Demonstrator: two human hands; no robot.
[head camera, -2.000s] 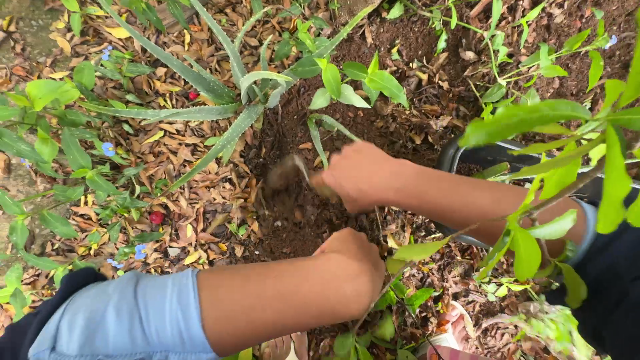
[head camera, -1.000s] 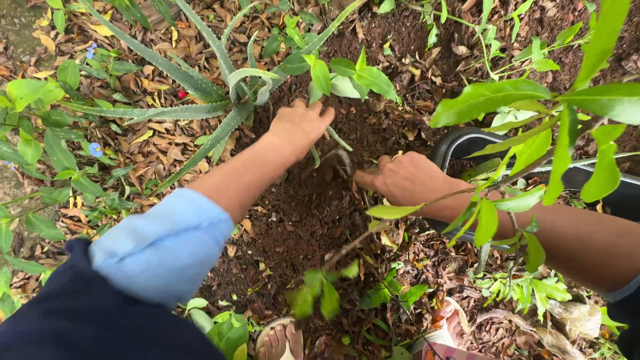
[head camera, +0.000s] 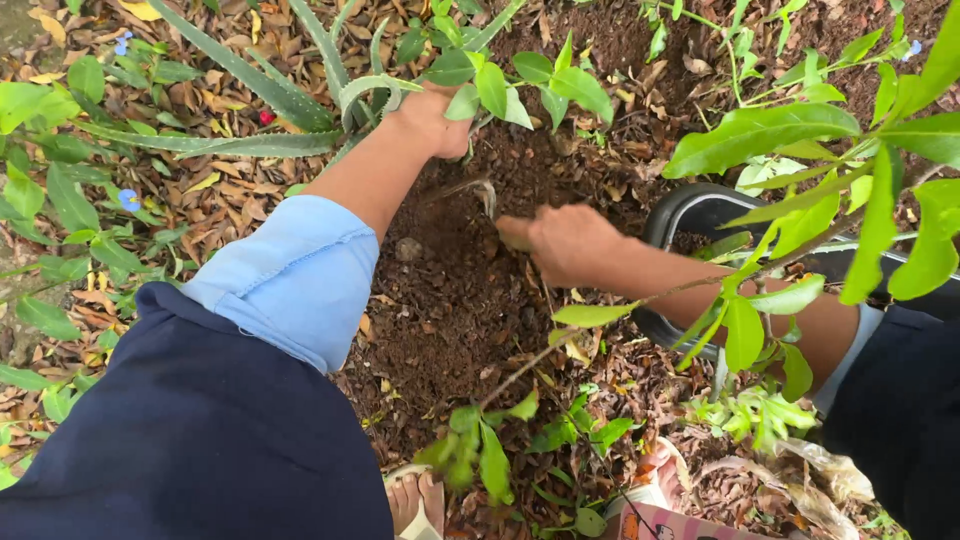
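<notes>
Dark loosened soil (head camera: 442, 300) lies between my arms. My left hand (head camera: 435, 124) reaches to the base of an aloe plant (head camera: 300, 112), its fingers partly hidden behind green leaves (head camera: 555, 82); whether it grips anything does not show. My right hand (head camera: 559, 240) is closed around the wooden handle of a small hand tool, and the tool's curved metal head (head camera: 489, 196) rests in the soil just below my left hand. A small stone or clod (head camera: 409, 249) sits on the soil to the left of the tool.
A black plastic container (head camera: 675, 206) with soil inside stands at the right, under my right forearm. A leafy branch (head camera: 810, 232) crosses in front of it. Dry leaves (head camera: 225, 176) cover the ground at left. A sandaled foot (head camera: 416, 499) and a clear plastic bag (head camera: 832, 469) are at the bottom.
My left hand has moved from beside my right hand to the soil, then up to the aloe's base. The tool, blurred over the soil two seconds ago, now rests in it.
</notes>
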